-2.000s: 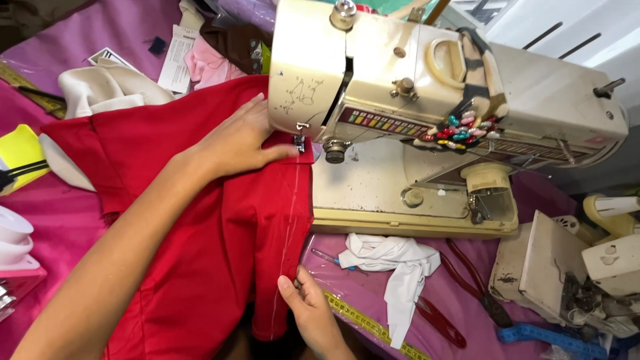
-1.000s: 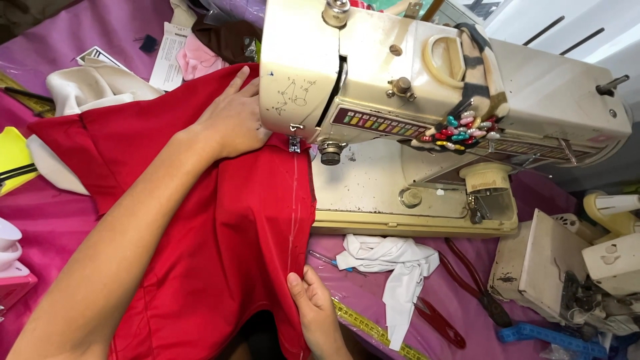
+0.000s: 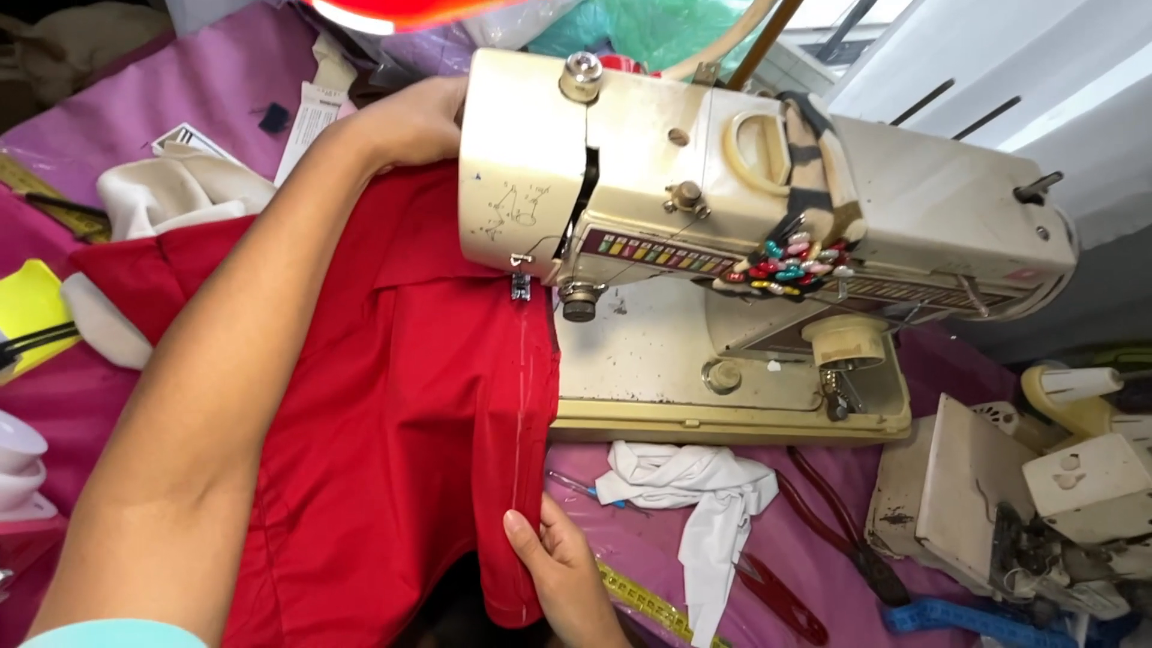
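Observation:
Red fabric [image 3: 387, 378] lies across the bed of a cream sewing machine [image 3: 531, 135] and hangs toward me, a chalk line running down its right edge. That edge passes under the presser foot [image 3: 520, 286]. My left hand [image 3: 414, 121] reaches behind the machine head at the back edge of the fabric; its fingers are partly hidden by the head. With thumb in front and fingers behind, my right hand [image 3: 562, 562] holds the lower right edge of the fabric. A cluster of colored pins [image 3: 796, 261] sits on the machine's arm.
Right of my right hand lie a white cloth [image 3: 688, 486], red-handled pliers [image 3: 846, 531], a yellow measuring tape [image 3: 643, 603] and a blue tape [image 3: 972, 621]. Machine parts [image 3: 936, 486] stand at the right. Cream cloth [image 3: 180, 189] lies left of the red fabric.
My left hand has moved from on top of the fabric beside the presser foot to behind the machine head. My right hand stays on the lower fabric edge.

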